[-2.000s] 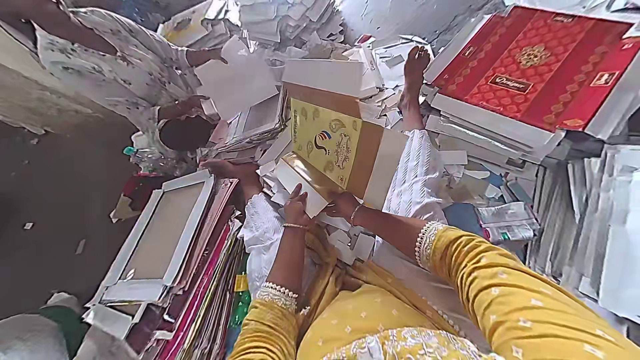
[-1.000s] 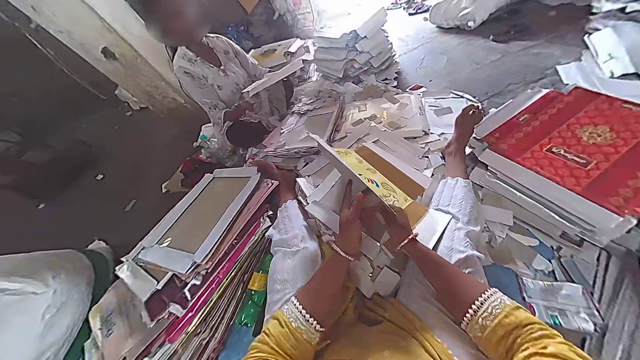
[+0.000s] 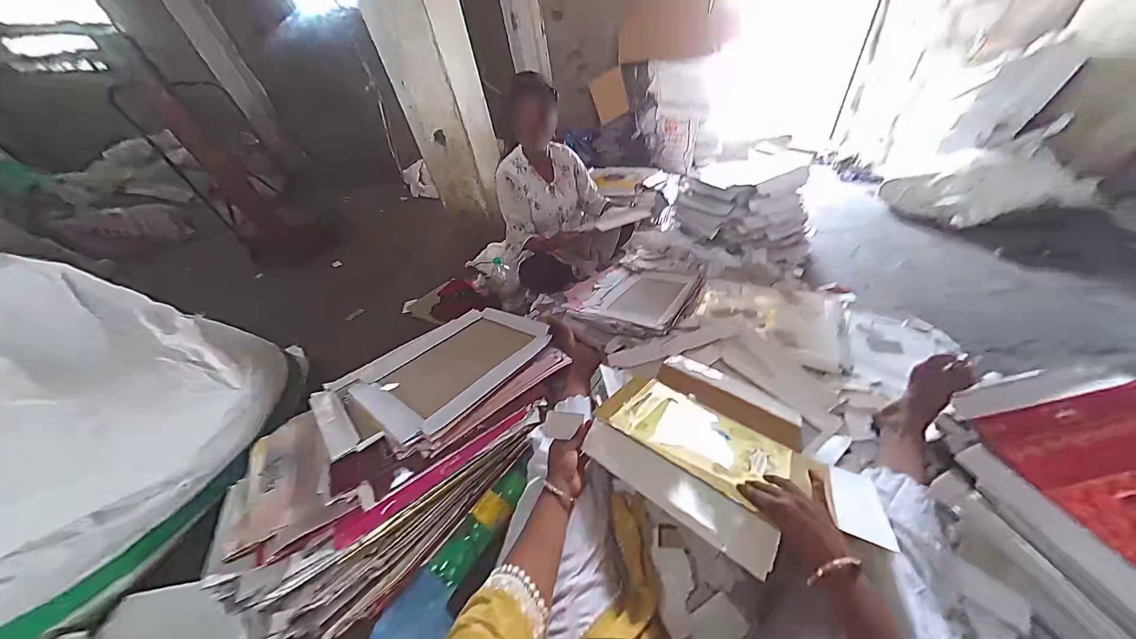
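Note:
A yellow printed cardboard sheet [image 3: 701,430] with partly raised, folded side flaps lies over my lap, glare on its face. My right hand [image 3: 794,510] rests on its near right corner, fingers over the edge. My left hand [image 3: 568,461] is beside its left end with a small whitish card piece [image 3: 564,425] at the fingertips. Left of my leg stands a stack of flat printed cardboard [image 3: 426,497], with a grey-framed cardboard piece [image 3: 470,364] on top.
A co-worker [image 3: 546,191] sits beyond, holding a pale sheet. Red printed cardboard [image 3: 1074,453] is stacked at right, a large white sack [image 3: 115,399] at left. Cardboard scraps [image 3: 772,364] cover the floor ahead; a green plastic bottle [image 3: 479,524] lies by my left leg.
The view has tilted up and turned left. My left hand has come away from the yellow cardboard, which both hands touched before. The cardboard's side flaps now stand partly raised.

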